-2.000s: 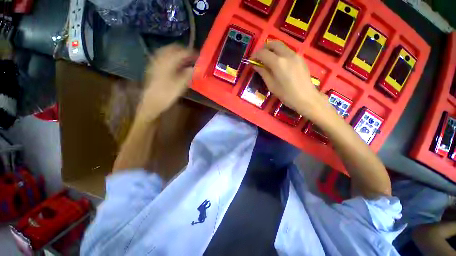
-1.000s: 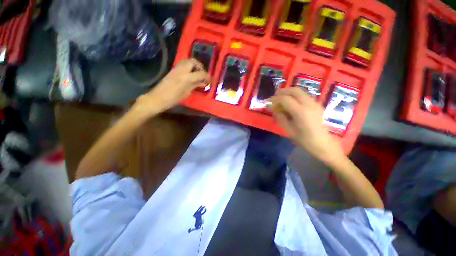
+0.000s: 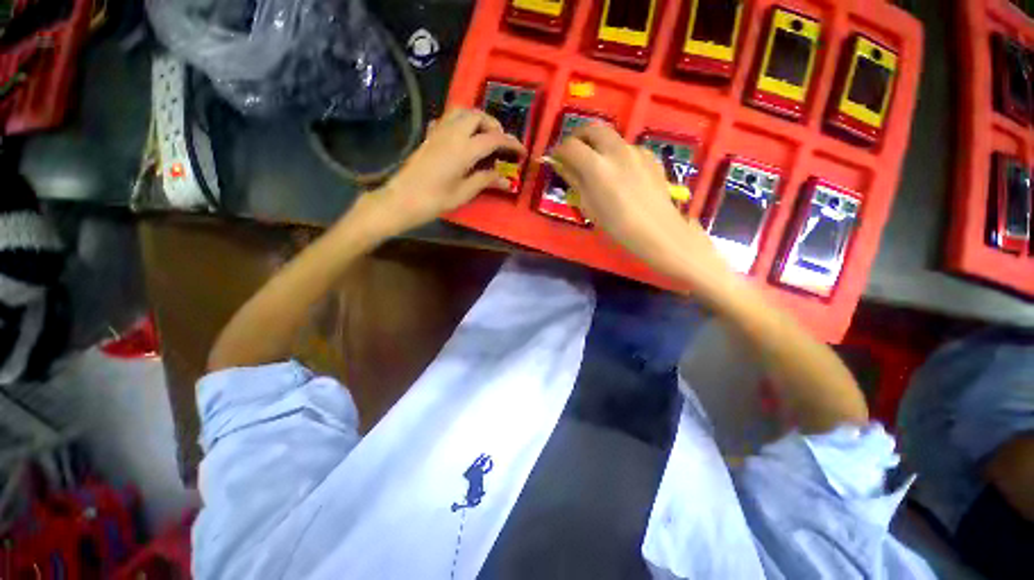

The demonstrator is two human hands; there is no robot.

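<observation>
The orange-red tray holds red device units in two rows. Far-row units have yellow film around dark windows. The rightmost near-row units show silver faces without yellow. My left hand is at the near-left unit, fingers curled over its lower part, where a yellow bit shows; whether they grip anything is unclear. My right hand is over the second near-row unit and partly hides it. It holds a thin yellow stick, mostly hidden, whose tip shows by the fingertips.
A clear bag of dark parts lies left of the tray, with a grey cable loop and a white power strip. A brown carton is below the bench edge. Another red tray and part of a person are at right.
My right hand has moved left from the middle near-row unit to the second one. My left hand stays at the near-left unit, after being blurred off the tray's left edge earlier. The view has shifted.
</observation>
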